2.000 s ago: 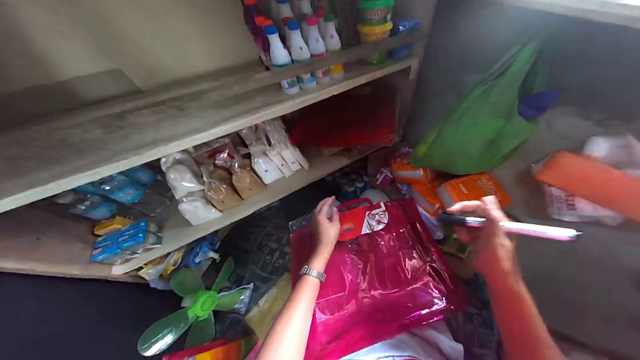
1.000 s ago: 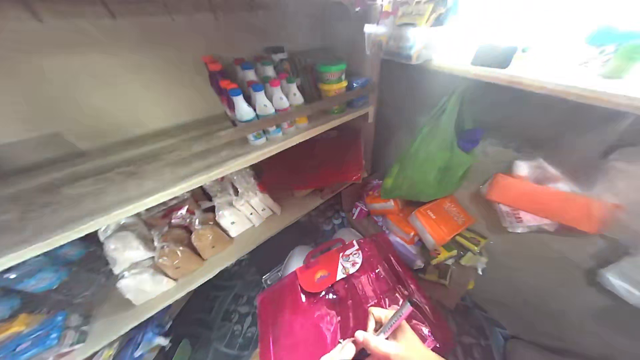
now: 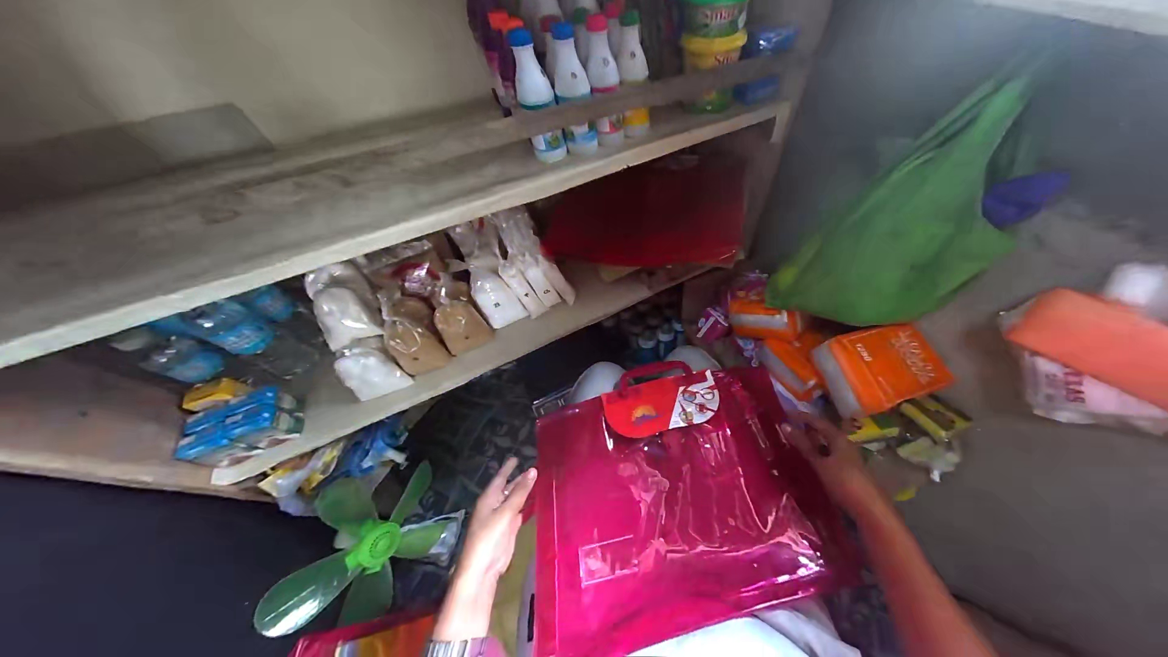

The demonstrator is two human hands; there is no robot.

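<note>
A glossy pink plastic envelope bag point(image 3: 693, 520) with a red handle and a red printed tab point(image 3: 652, 411) lies low in the middle of the head view. At its left edge is my left hand point(image 3: 500, 520), fingers apart, a metal watch band on the wrist. My right hand point(image 3: 826, 456) is at the bag's upper right edge, partly behind or against it; whether its fingers grip the edge cannot be told. White material shows beneath the bag's lower end.
Wooden shelves point(image 3: 274, 246) on the left hold bottles point(image 3: 568, 82), tubs and bags of powder point(image 3: 347, 315). A green fan blade point(image 3: 374, 546) stands lower left. Orange packs point(image 3: 881, 370) lie beyond the bag, near a hanging green plastic bag point(image 3: 903, 219). An orange-and-clear package point(image 3: 1095, 356) is at the right.
The pen held in my right hand in both earlier frames is no longer visible. My hands, together low on the bag a second ago, are now apart at its two sides.
</note>
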